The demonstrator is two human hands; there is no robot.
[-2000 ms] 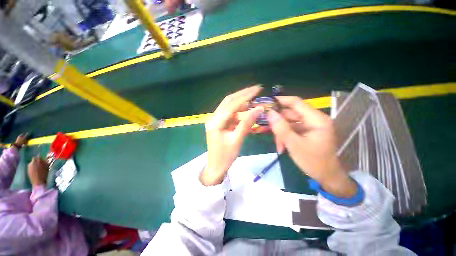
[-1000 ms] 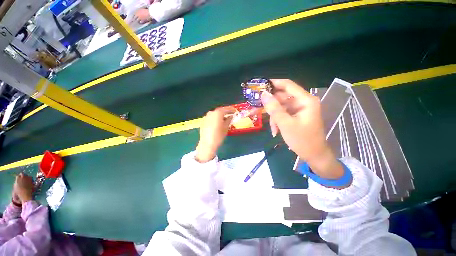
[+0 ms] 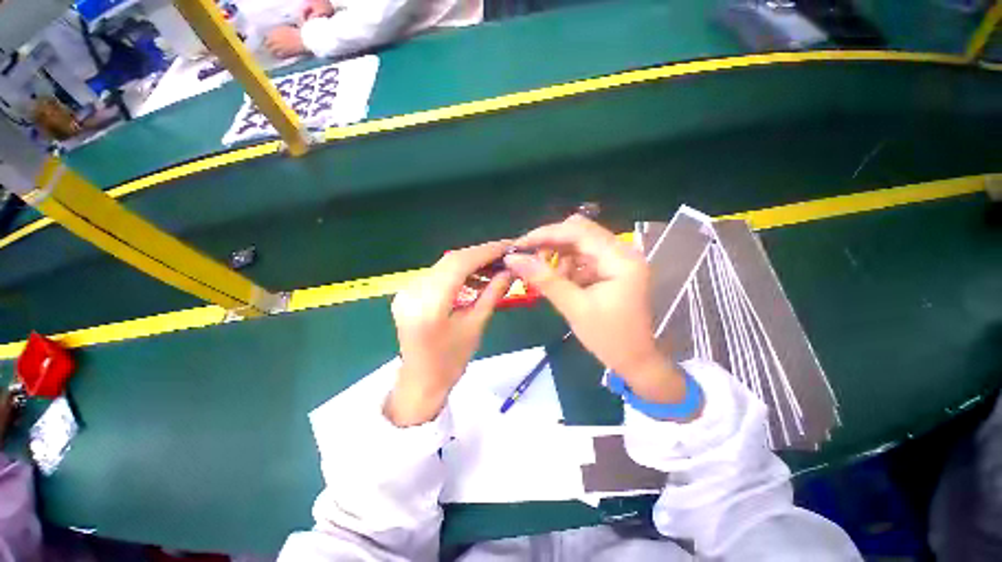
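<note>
My left hand [image 3: 440,318] and my right hand [image 3: 602,288] meet over the red parts bin [image 3: 521,296]. Their fingertips pinch the round electronic unit [image 3: 512,259], which is mostly hidden by the fingers and shows only as a dark edge. Whether a small part is also held cannot be told. The bin lies partly hidden behind the hands. A blue wristband [image 3: 657,402] is on my right wrist.
White paper sheets [image 3: 494,467] with a dark blue pen [image 3: 525,384] lie in front of me, with a grey-brown block [image 3: 618,465] beside them. Fanned adhesive sheets [image 3: 758,318] lie right. Yellow posts [image 3: 143,236] stand left. Small units [image 3: 243,257] sit on the belt.
My left hand has come up from the red bin and joined my right hand at the unit. The unit has turned and is now mostly covered. The view has shifted.
</note>
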